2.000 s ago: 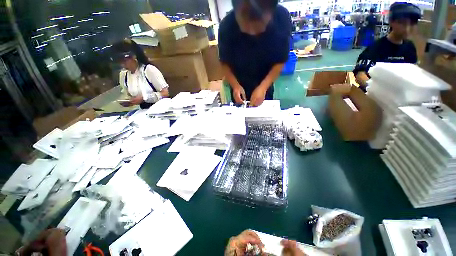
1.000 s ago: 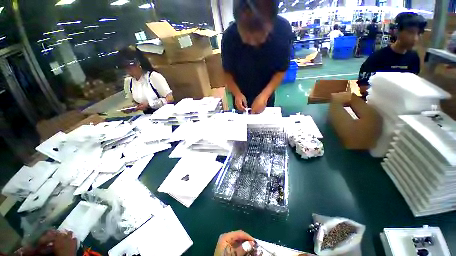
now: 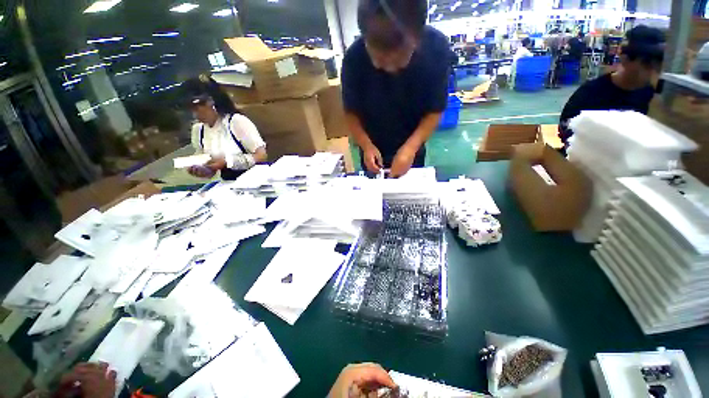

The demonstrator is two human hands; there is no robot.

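Observation:
My left hand (image 3: 364, 381) shows at the bottom edge, cut off and blurred, with its fingers curled. Something small and dark is at the fingertips, too blurred to name. A white panel (image 3: 426, 385) lies just right of this hand, mostly cut off by the bottom edge. My right hand is not in view. An open clear bag of screws (image 3: 525, 365) stands on the table right of the panel, with a small dark part (image 3: 487, 354) at its left side.
The clear blister tray (image 3: 395, 268) lies ahead. Loose white panels (image 3: 289, 268) and plastic film (image 3: 159, 330) are at left, stacked panels (image 3: 657, 249) and a panel with a dark component (image 3: 645, 377) at right. Another person's hand (image 3: 87, 379) is at lower left. A patterned bundle (image 3: 476, 224) lies beyond.
My right hand, visible two seconds earlier over the panel, has gone out of view. My left hand has stayed near the same place. The other person's hand at lower left has shifted.

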